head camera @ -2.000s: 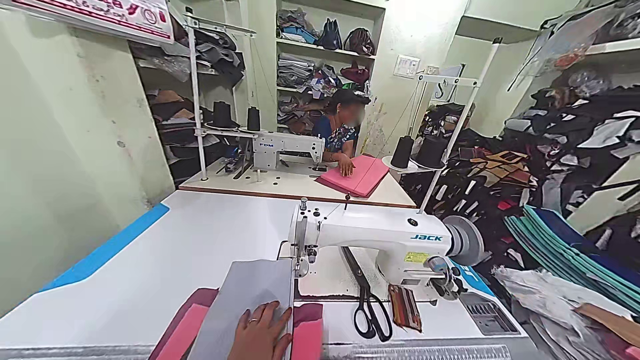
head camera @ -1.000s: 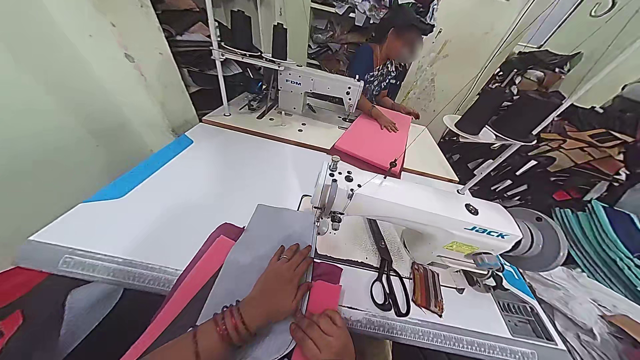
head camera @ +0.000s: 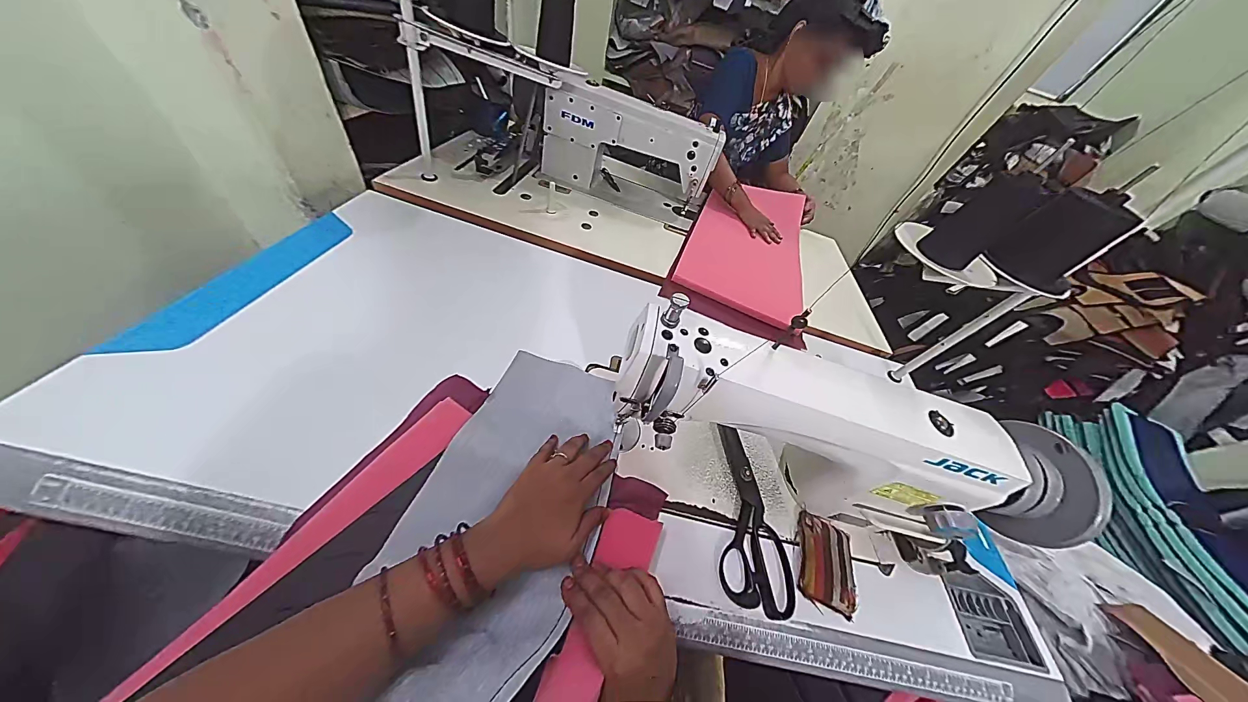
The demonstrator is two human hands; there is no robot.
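A white Jack sewing machine (head camera: pixel 819 409) stands on the white table, its needle area at the right edge of a grey fabric panel (head camera: pixel 526 419). Pink padding (head camera: pixel 629 541) and maroon fabric (head camera: pixel 639 495) show under and beside the panel. My left hand (head camera: pixel 551 502), with a ring and red bangles on the forearm, lies flat on the grey panel just before the needle area. Closer to the table's front edge, my right hand (head camera: pixel 619 624) has its fingers curled on the edge of the pink piece and the panel. The needle tip is hidden.
Black-handled scissors (head camera: pixel 751 546) and a bundle of coloured thread (head camera: pixel 827 565) lie right of my hands. Beyond, a co-worker (head camera: pixel 760 107) rests a hand on a pink panel (head camera: pixel 746 253) beside an FDM sewing machine (head camera: pixel 624 136). Stacked teal fabric (head camera: pixel 1150 526) sits at the right.
My right hand, out of view two seconds ago, is now at the edge of the pink piece. My left hand stays on the grey panel. The view has moved closer and tilted.
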